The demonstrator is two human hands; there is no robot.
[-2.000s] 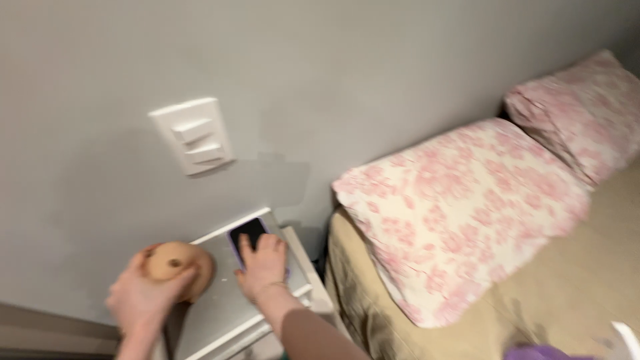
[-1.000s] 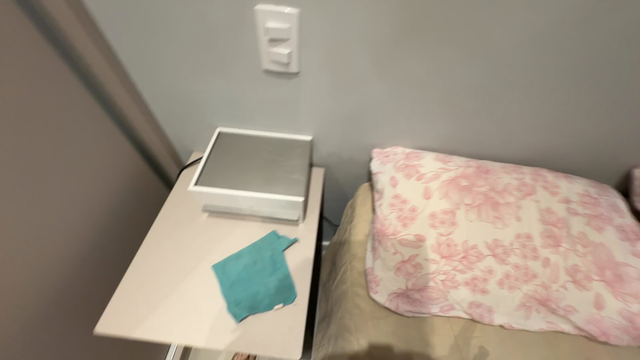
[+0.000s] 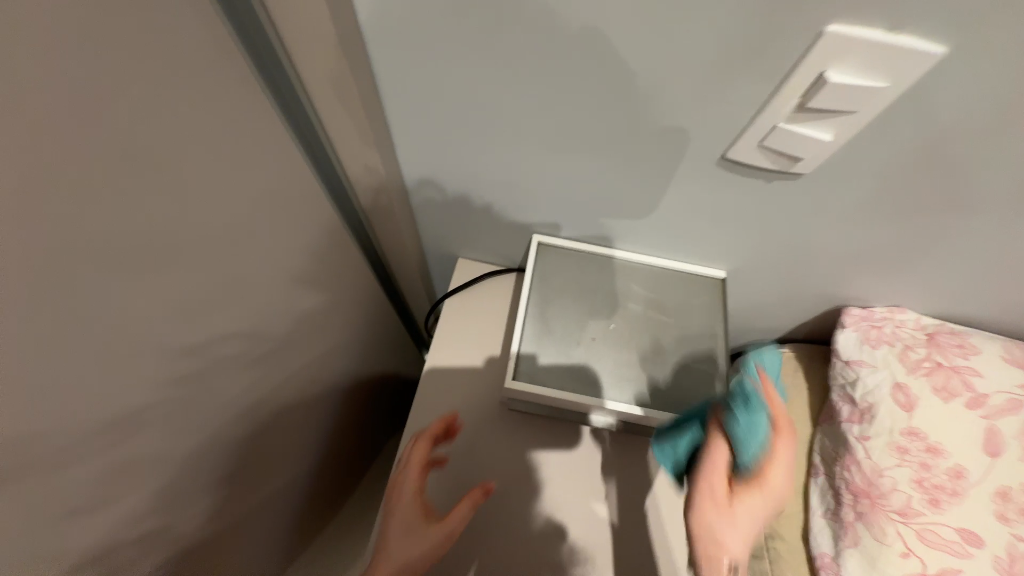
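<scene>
My right hand [image 3: 740, 472] grips a crumpled teal cloth [image 3: 748, 408] at the front right corner of a white-framed box with a grey top [image 3: 624, 328]. Both the hand and the cloth are a little blurred. Over the pale nightstand top [image 3: 472, 400], to the front left of the box, my left hand [image 3: 428, 504] is empty, with its fingers apart. Whether it touches the nightstand cannot be told. Small light specks show on the box's grey top.
A black cable [image 3: 472, 282] runs from the box's left side over the nightstand edge. The wall bears a white switch plate [image 3: 836, 100]. A pink floral pillow [image 3: 920, 448] lies on the bed at right. A brownish panel [image 3: 184, 320] stands at left.
The teal cloth, flat on the nightstand a second ago, is now in my right hand. Both hands have come back into view. The round tan object and the phone, seen earliest, are off the box.
</scene>
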